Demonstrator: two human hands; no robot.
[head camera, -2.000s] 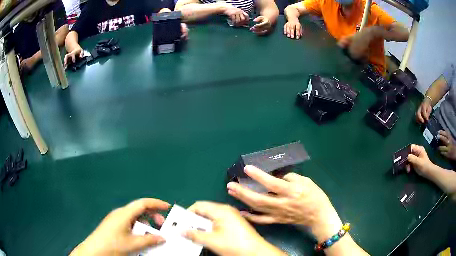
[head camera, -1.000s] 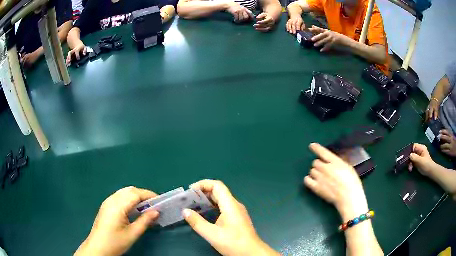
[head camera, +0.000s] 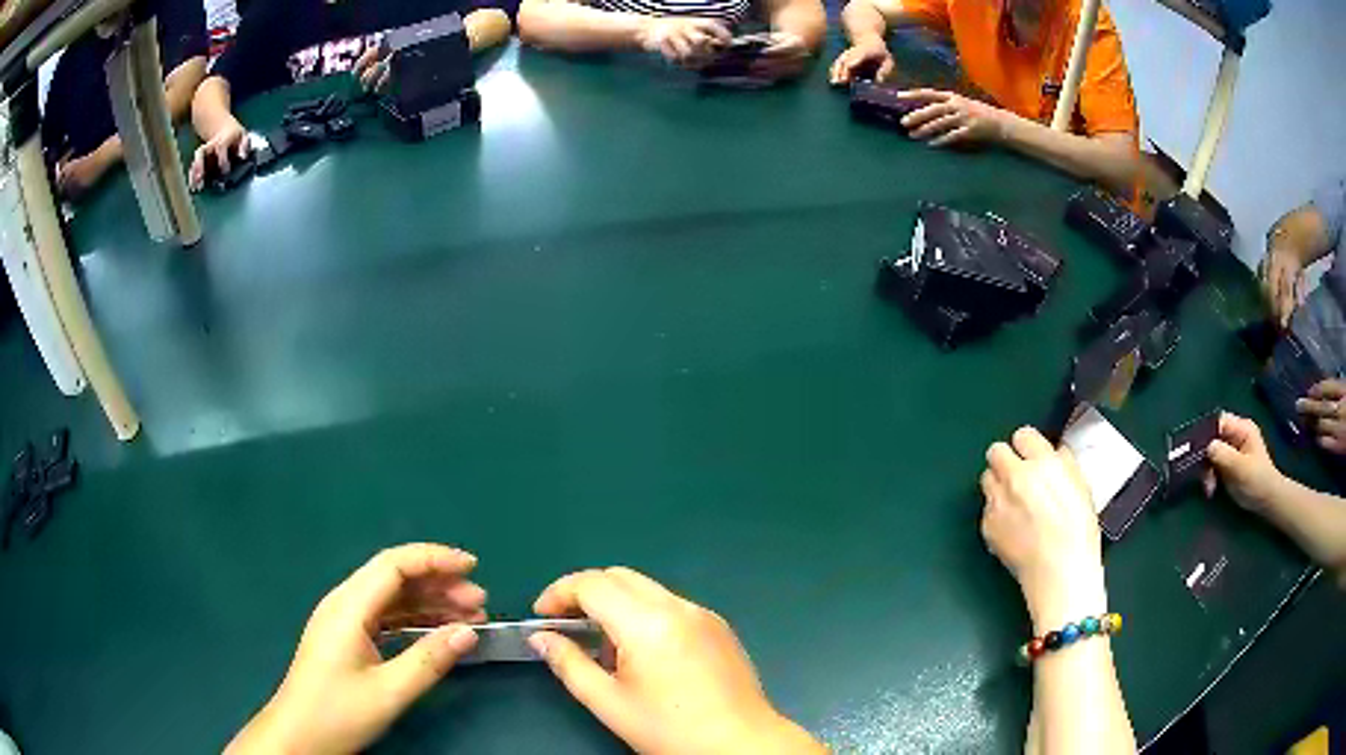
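Note:
A thin stack of leaflets (head camera: 502, 642) is held at the bottom centre, seen nearly edge-on as a grey-white strip. My left hand (head camera: 369, 649) grips its left end with the thumb in front and the fingers behind. My right hand (head camera: 657, 664) grips its right end in the same way. The leaflets are above the green table (head camera: 443, 354). Their printed faces cannot be made out.
A neighbour's hand with a bead bracelet (head camera: 1045, 516) is at an open box with a white leaflet (head camera: 1095, 460). Another hand holds a dark card (head camera: 1193, 443). Black boxes (head camera: 977, 269) are piled at the right. Small black parts (head camera: 42, 479) lie far left. People sit across the table.
The leaflets, fanned and face-up before, are now squared and tilted edge-on between my hands. The neighbour's hand and the open box have moved from beside my right hand to the right side.

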